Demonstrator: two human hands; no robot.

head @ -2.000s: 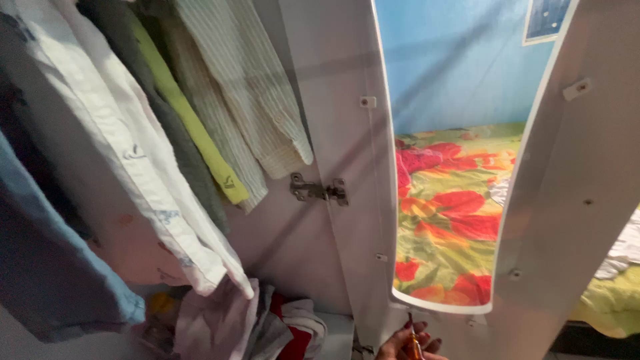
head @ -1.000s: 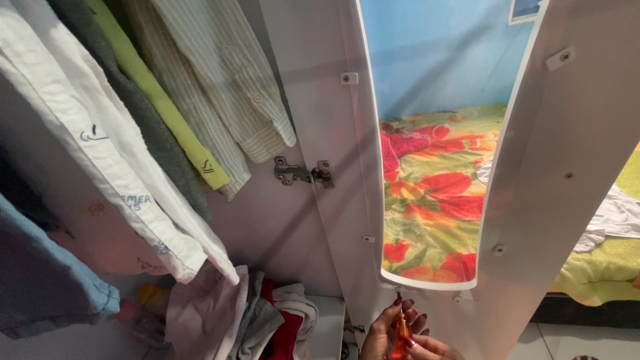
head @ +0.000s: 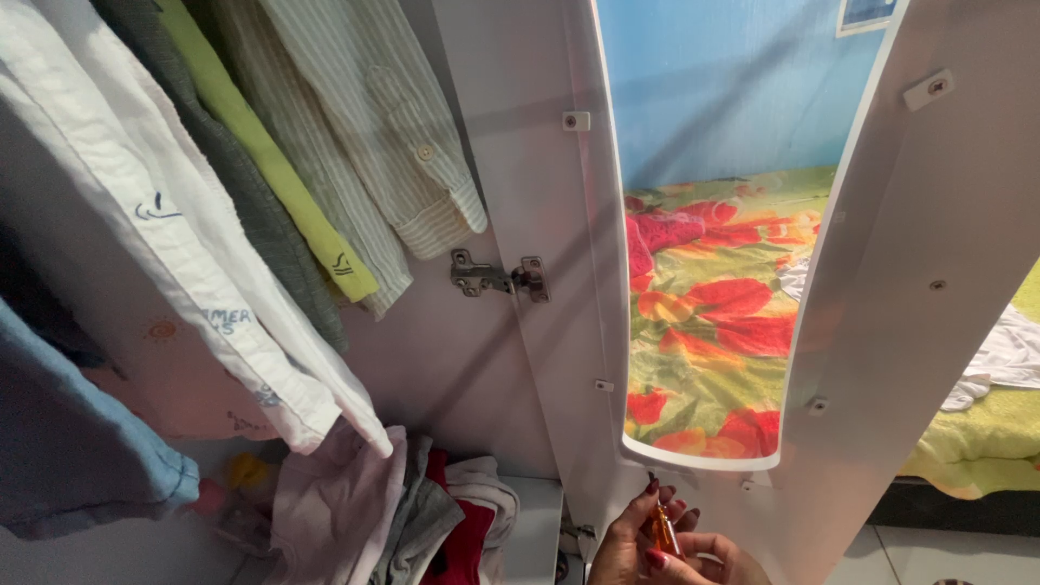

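Low in the head view, my left hand (head: pixel 630 532) has its fingertips around the upper part of a screwdriver with a translucent orange handle (head: pixel 666 528). My right hand (head: pixel 707 561) holds the handle lower down, thumb along it. The tool stands roughly upright, its tip close to the door panel (head: pixel 861 341) just under the lower end of a curved, white-edged glass pane (head: pixel 703 465). Whether the tip sits on a screw, I cannot tell. Small screwed clips line the pane, one (head: pixel 747 486) to the right of my hands. A metal hinge (head: pixel 500 276) joins door and cabinet side.
Shirts (head: pixel 244 268) hang inside the wardrobe at the left, above a pile of folded clothes (head: pixel 422 520). A second hinge (head: pixel 578 532) is beside my left hand. At the right, past the door edge, a bed with a green cover (head: pixel 959 439) stands on a tiled floor (head: pixel 902 552).
Two seconds ago one hand showed at the bottom edge with the screwdriver; a second hand has since come onto the handle from the right.
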